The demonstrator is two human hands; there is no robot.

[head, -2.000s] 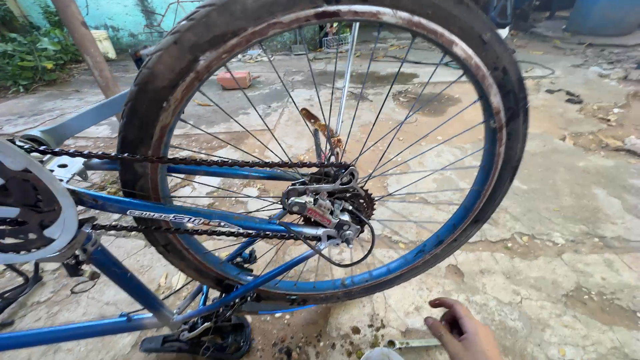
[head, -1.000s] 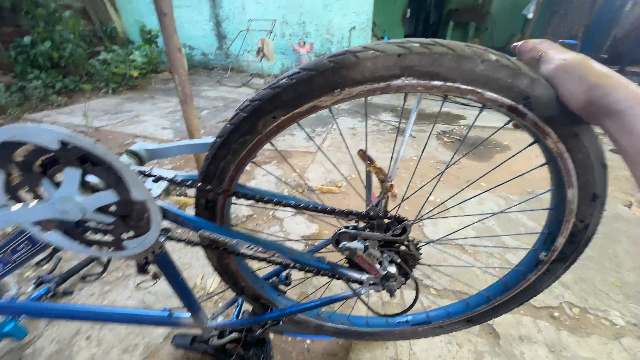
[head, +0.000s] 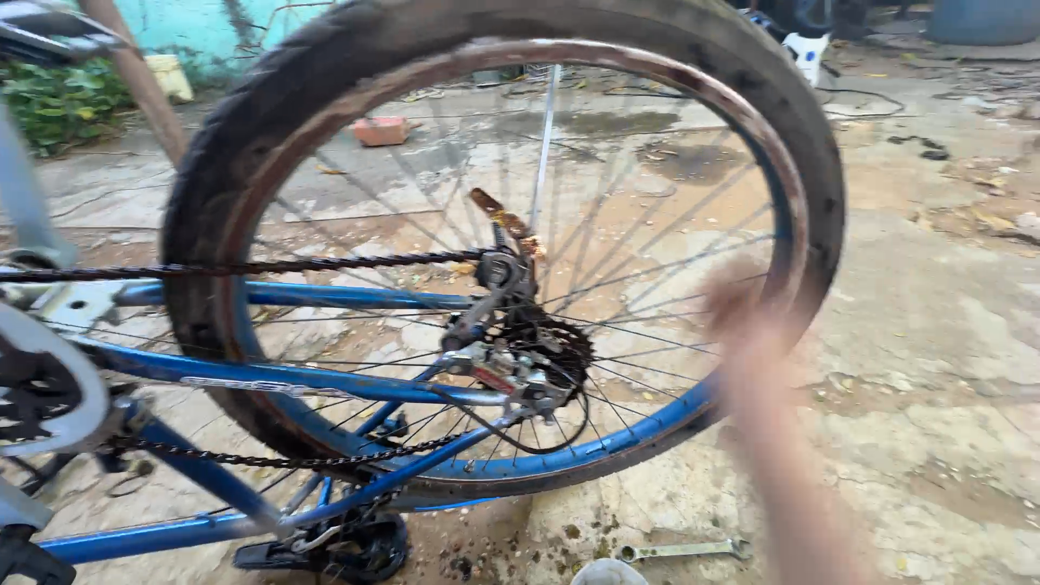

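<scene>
My right hand (head: 735, 313), badly blurred, is at the right side of the bicycle's rear wheel (head: 821, 203); whether it touches the tyre or rim cannot be told. The blue bicycle frame (head: 325, 382) has the rear derailleur (head: 496, 370) and the sprocket cluster (head: 569, 345) at the wheel's hub. A dark chain (head: 244, 266) runs from there toward the chainring (head: 73, 390) at the left edge. A rusty metal piece (head: 504, 219) stands out above the hub beside a thin silver rod (head: 546, 146). My left hand is out of view.
A combination wrench (head: 686, 550) lies on the cracked concrete beside a pale round container (head: 608, 574). Beyond the wheel is a brick (head: 380, 131). A pedal (head: 276, 556) is low at the left, and a wooden post (head: 146, 97) leans behind the wheel.
My right hand was low beside the wheel, then on top of the tyre, and is now lower at the wheel's right side. The spokes look more blurred now. The view has shifted.
</scene>
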